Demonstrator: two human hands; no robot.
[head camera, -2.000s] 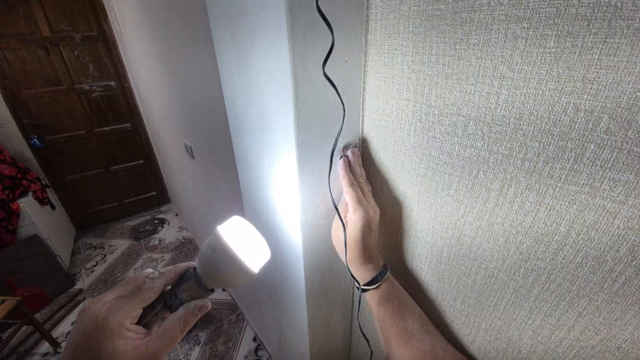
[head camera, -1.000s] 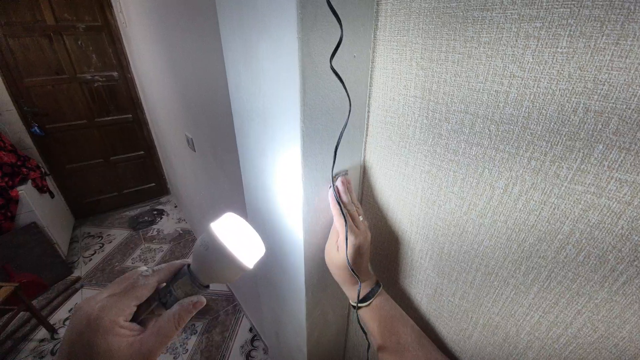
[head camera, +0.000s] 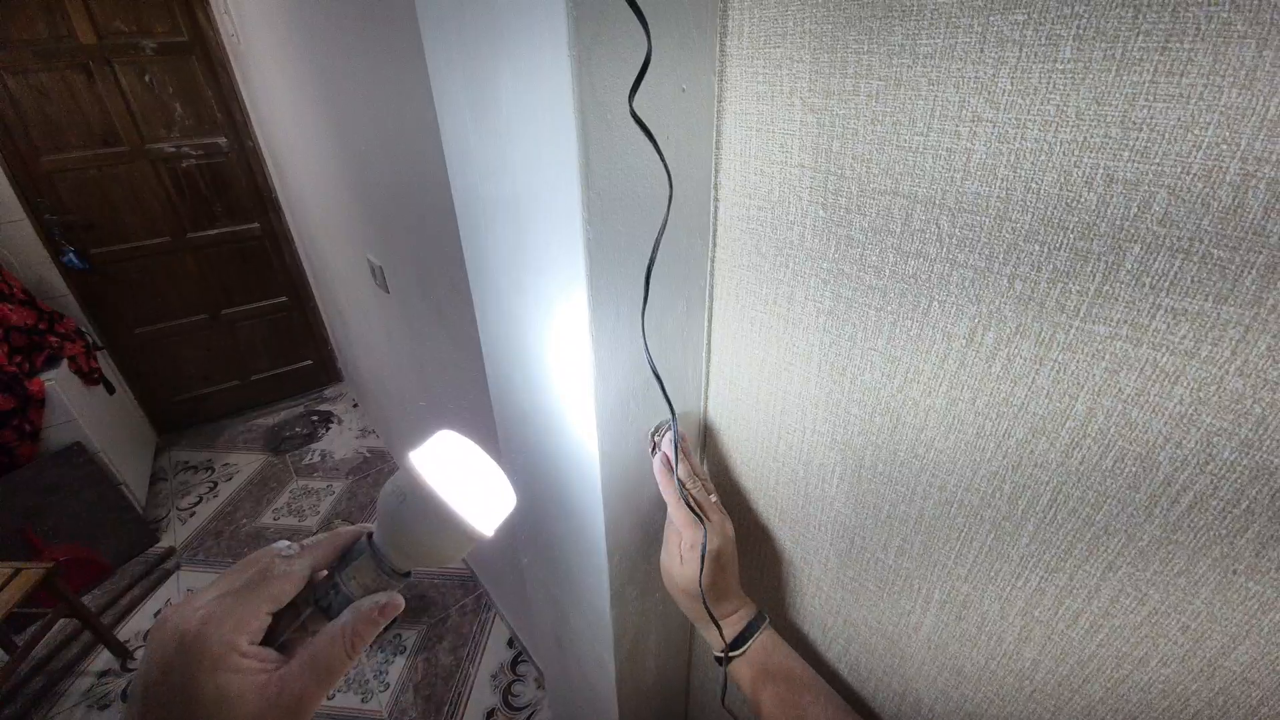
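My left hand (head camera: 250, 630), at the lower left, grips the dark socket (head camera: 360, 580) of a lit LED bulb (head camera: 430, 500). The bulb tilts up to the right and throws a bright patch on the white side of the wall corner. My right hand (head camera: 700, 540) lies against the narrow grey wall strip (head camera: 645, 250), fingers pointing up. Something small, perhaps a sanding piece, shows at its fingertips; the palm hides the rest. A wavy black cable (head camera: 668, 190) hangs down the strip and crosses over that hand and the wristband (head camera: 742, 638).
Textured wallpaper (head camera: 980, 300) covers the wall on the right. A brown wooden door (head camera: 160, 200) stands at the back left, with a wall switch (head camera: 377, 274) nearby. Red and black cloth (head camera: 35, 350) and a wooden stool (head camera: 50, 590) are at the left, above patterned floor tiles (head camera: 300, 500).
My right hand has moved down along the grey strip. My left hand still holds the lit bulb.
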